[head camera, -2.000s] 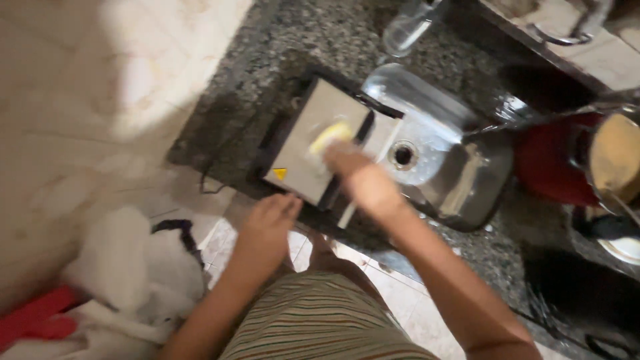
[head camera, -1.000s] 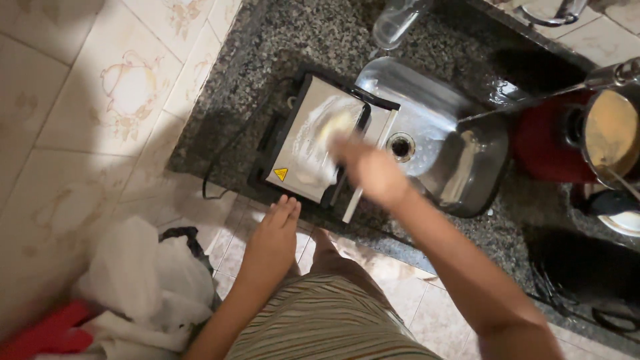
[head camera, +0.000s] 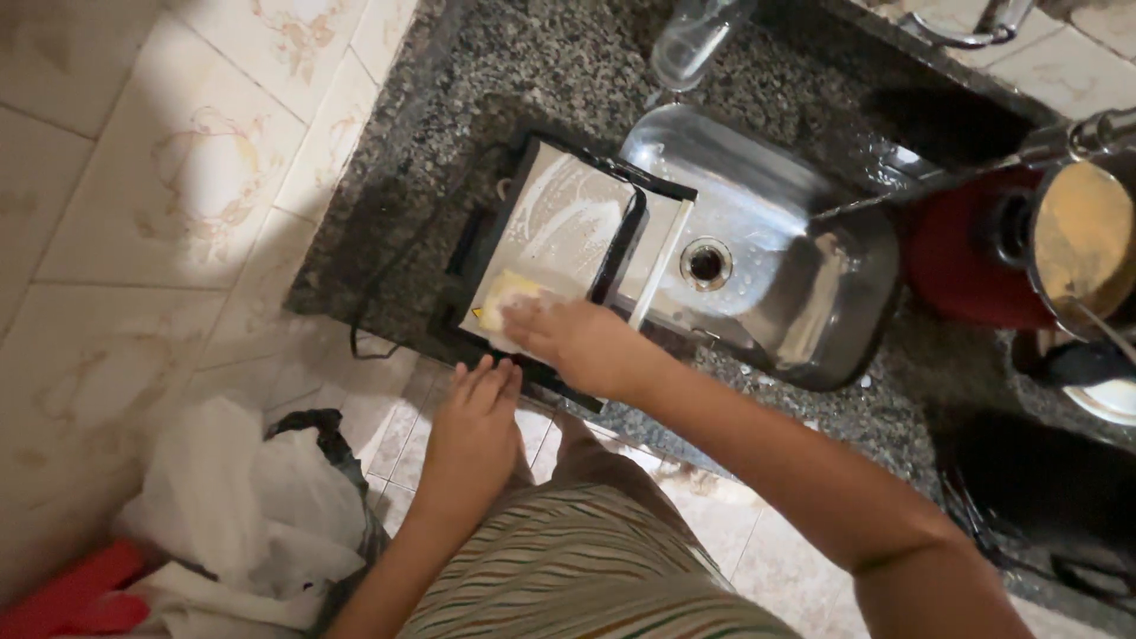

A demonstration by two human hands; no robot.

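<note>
A flat appliance with a metallic top and black frame [head camera: 568, 209], likely an electric grill, lies on the granite counter beside the sink. White suds streak its top, and a yellow warning triangle marks the near corner. My right hand [head camera: 590, 342] presses a yellow sponge [head camera: 513, 297] flat on the near left part of that top, its fingers over the sponge. My left hand [head camera: 484, 390] rests its fingertips on the near edge of the black frame, holding nothing that shows. A black cord [head camera: 373, 357] hangs over the counter's edge.
Right of the appliance is a steel sink [head camera: 737, 177] with a drain. A clear glass or bottle [head camera: 688, 53] lies behind it. Further right are a red pot [head camera: 967, 248] and a pan of tan food [head camera: 1083, 231]. White plastic bags [head camera: 231, 506] stand at lower left.
My right hand has moved with the sponge toward the near left corner of the metallic top. Suds show on the top where it looked cleaner two seconds ago. My left hand stays at the near edge.
</note>
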